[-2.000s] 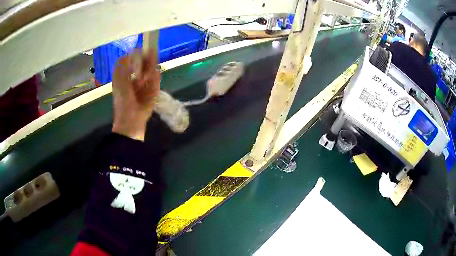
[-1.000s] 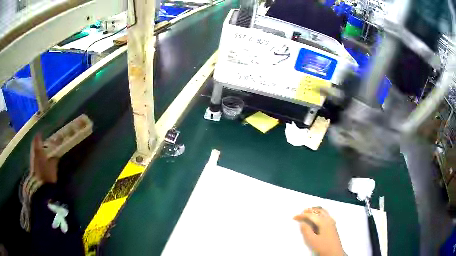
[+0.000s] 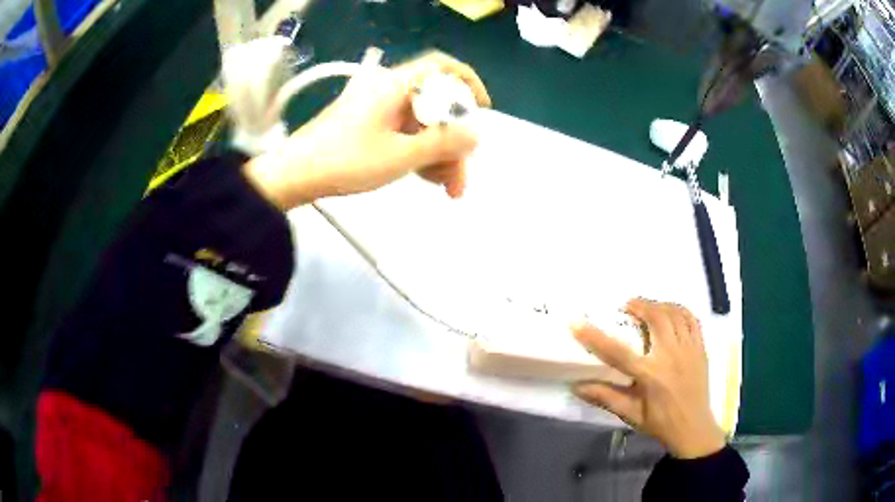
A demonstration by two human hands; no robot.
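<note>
My right hand [image 3: 662, 377] holds one end of an off-white power strip [image 3: 530, 361], which lies near the front edge of the white mat [image 3: 559, 216]. A thin white cord [image 3: 393, 284] runs from the strip's left end toward my left forearm. My left hand [image 3: 407, 127] is raised over the mat's upper left and is closed around a white plug end [image 3: 442, 98]. A white cable coil [image 3: 257, 83], blurred, hangs beside my left wrist.
A mallet with a white head [image 3: 679, 142] and black grip [image 3: 710, 257] lies at the mat's right side. Crumpled white tissue [image 3: 545, 27] and a yellow pad [image 3: 473, 6] are at the back of the green bench [image 3: 780, 324]. The dark conveyor [image 3: 118, 108] is at the left.
The view has turned down to the mat. My left hand has come from the conveyor to above the mat with the plug. A power strip is now on the mat under my right hand.
</note>
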